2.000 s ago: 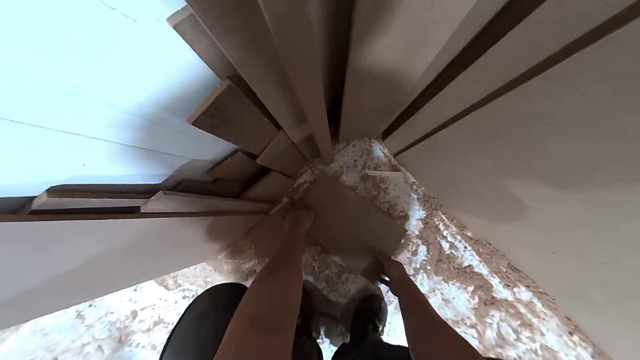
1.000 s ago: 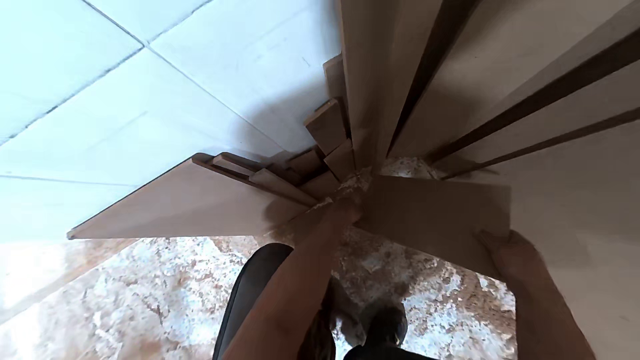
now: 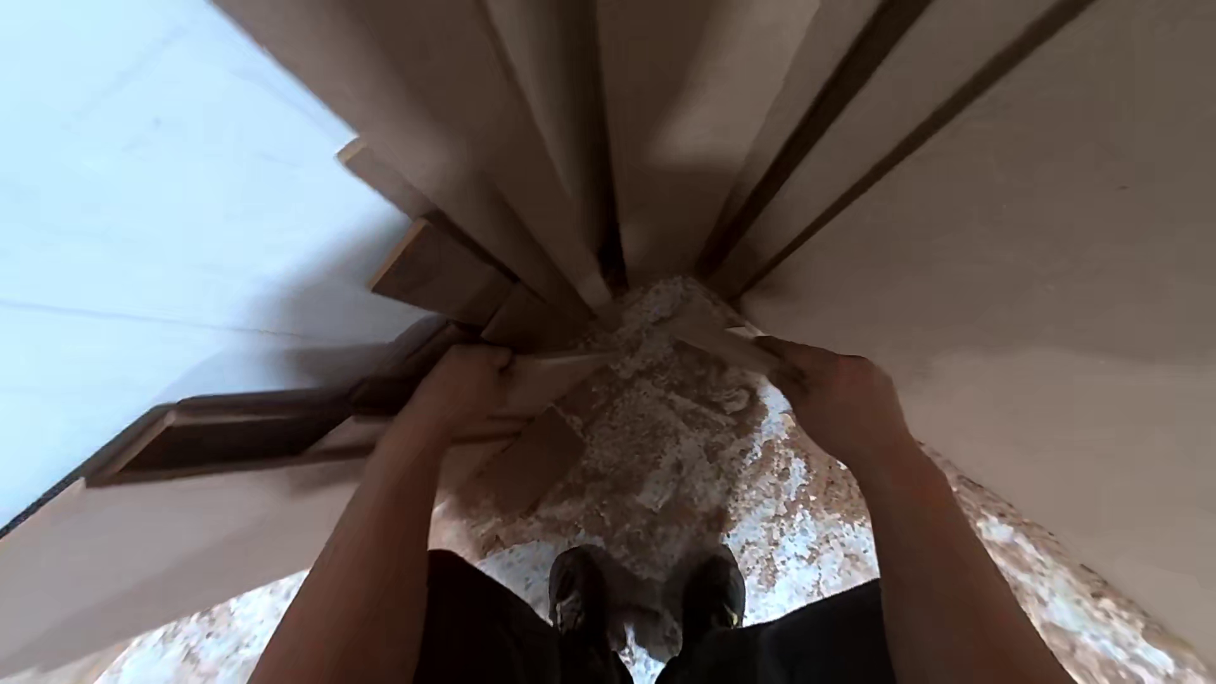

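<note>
My left hand [image 3: 467, 380] reaches in at the stack of narrow boards leaning on the left, its fingers at the edge of a pale board piece [image 3: 551, 372]. My right hand [image 3: 836, 394] grips the end of a short flat piece [image 3: 727, 344] that points toward the middle, just above the rough floor. Between the hands and lower down, a brown rectangular offcut [image 3: 541, 456] lies near the foot of the left boards. Short dark board pieces [image 3: 446, 271] lean beside the taller planks at upper left.
Tall boards [image 3: 532, 123] stand fanned out ahead. A large flat panel [image 3: 1045, 285] rises on the right and another panel [image 3: 190, 541] stands at the left. A pale tiled wall [image 3: 171, 190] is at upper left. My shoes [image 3: 579, 594] stand on the mottled, debris-strewn floor [image 3: 798, 532].
The wide board that both hands held a second ago is no longer between them. My hands are apart, the right one now on a smaller piece. The view has swung.
</note>
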